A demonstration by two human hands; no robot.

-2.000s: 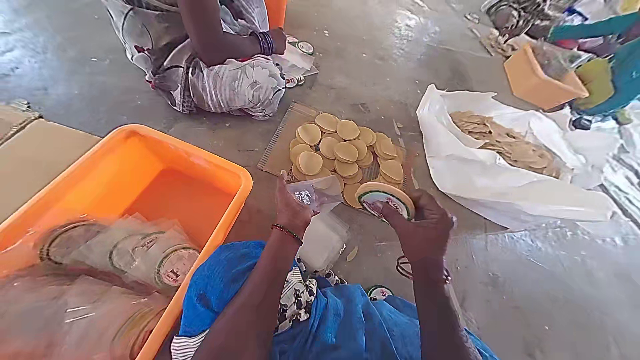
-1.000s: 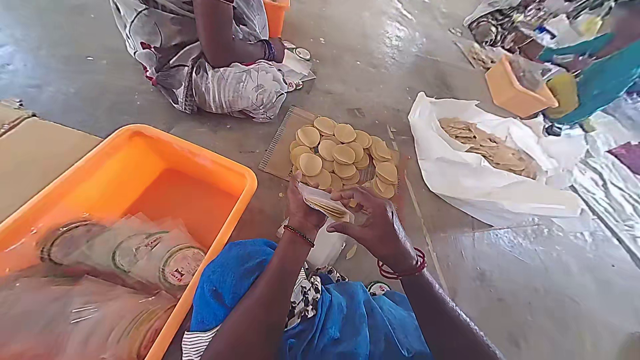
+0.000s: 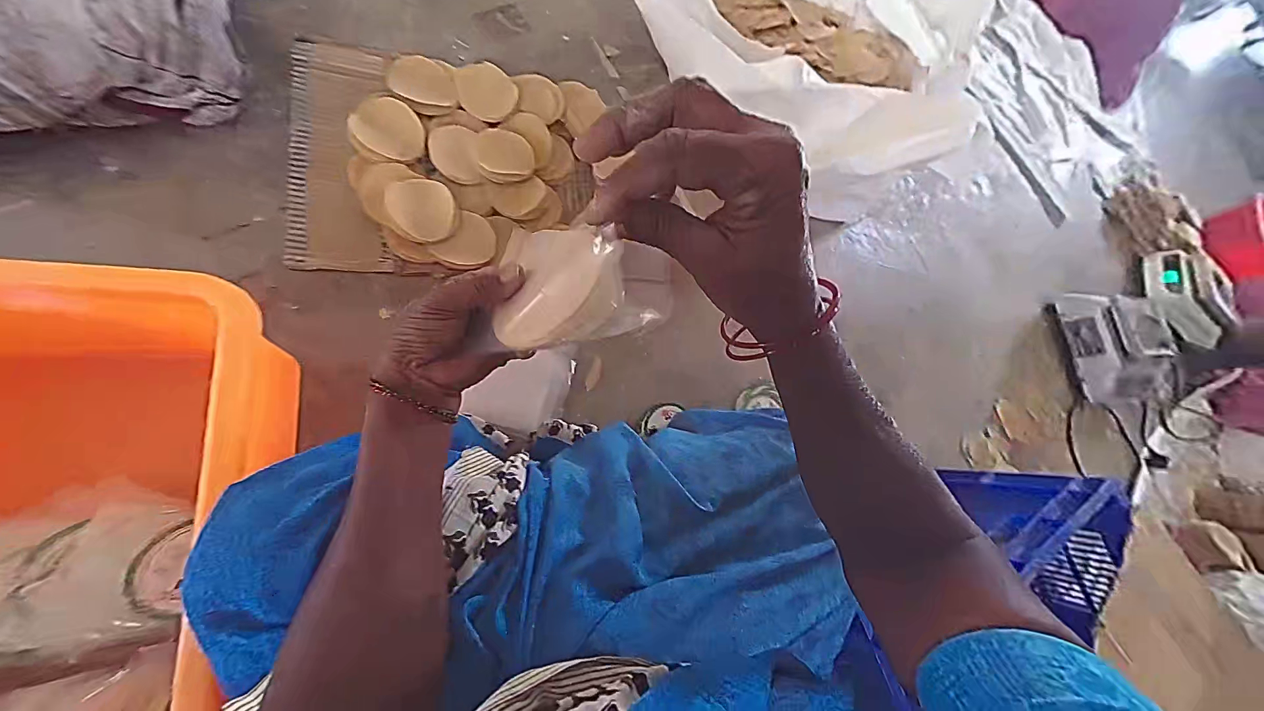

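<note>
My left hand (image 3: 449, 331) grips a clear plastic bag (image 3: 637, 296) that holds a stack of round, flat, pale discs (image 3: 558, 291). At the bag's upper edge, the thumb and fingertips of my right hand (image 3: 706, 183) are pinched together on the plastic. Just beyond my hands, many loose tan discs (image 3: 454, 153) lie in overlapping piles on a piece of corrugated cardboard (image 3: 321, 168) on the floor. A white, see-through packet or sheet stack (image 3: 518, 390) lies below my left hand, near my lap.
An orange plastic tub (image 3: 237, 365) with clear packets (image 3: 89, 563) stands at left. A white sack (image 3: 859, 128) with brown flat pieces (image 3: 810, 39) lies beyond my right hand. At right are a blue crate (image 3: 1057, 533) and a grey device with a green display (image 3: 1170, 272).
The discs that were between my hands are now inside the clear bag. My right hand has moved to the bag's upper edge. The view has turned down and to the right.
</note>
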